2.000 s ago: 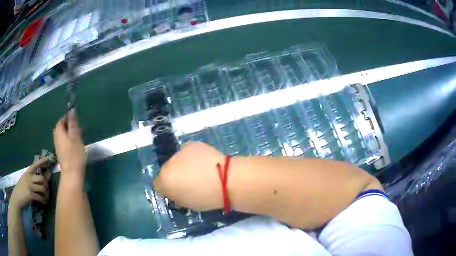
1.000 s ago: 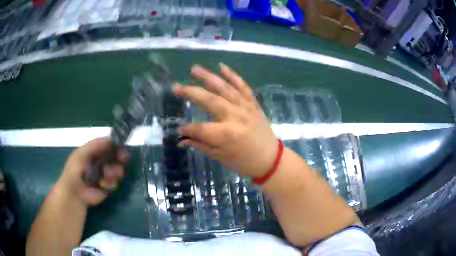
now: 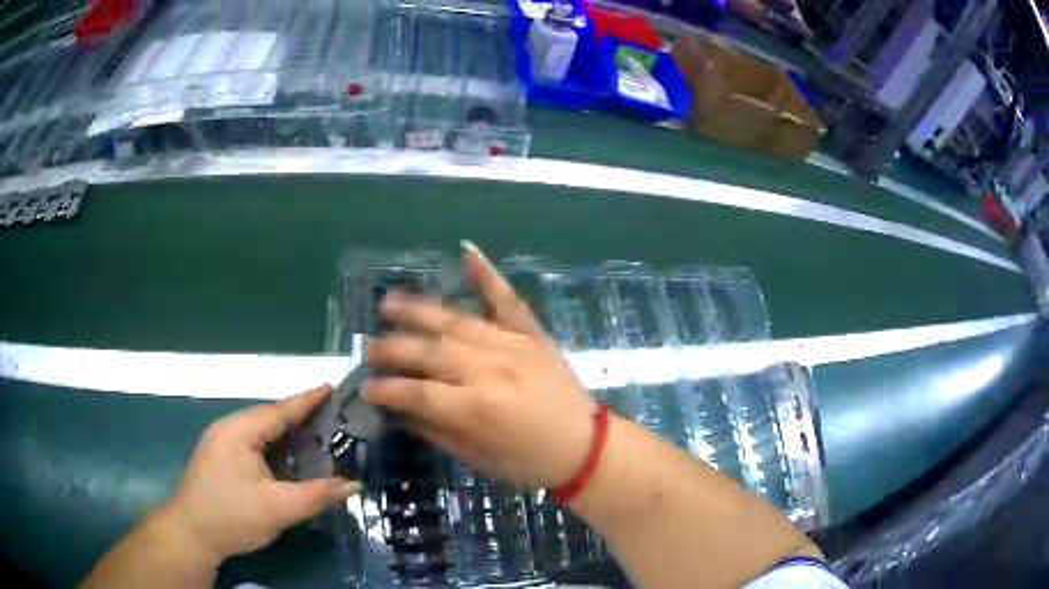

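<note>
A clear blister tray [image 3: 690,322] lies on the green belt in front of me. Its left column holds dark components [image 3: 416,518]; the columns to the right look glassy. My left hand [image 3: 247,466] grips a grey metal carrier strip [image 3: 316,443] at the tray's left edge, tilted, with a dark, shiny-edged piece on it. My right hand [image 3: 483,385], blurred, is spread over the strip's upper end and the tray's left columns. Its fingertips are partly blurred, and I cannot tell whether they hold a component.
Another metal strip [image 3: 44,205] lies at the far left. Clear trays [image 3: 437,104] with a white sheet [image 3: 190,81] are across the belt. Blue bins [image 3: 592,86] and a cardboard box [image 3: 748,104] stand beyond. Shiny stacked trays [image 3: 955,506] are at the lower right.
My left hand has brought the strip from the left to the tray's left edge and turned it. My right hand has moved from low on the tray to over the strip. The view has shifted.
</note>
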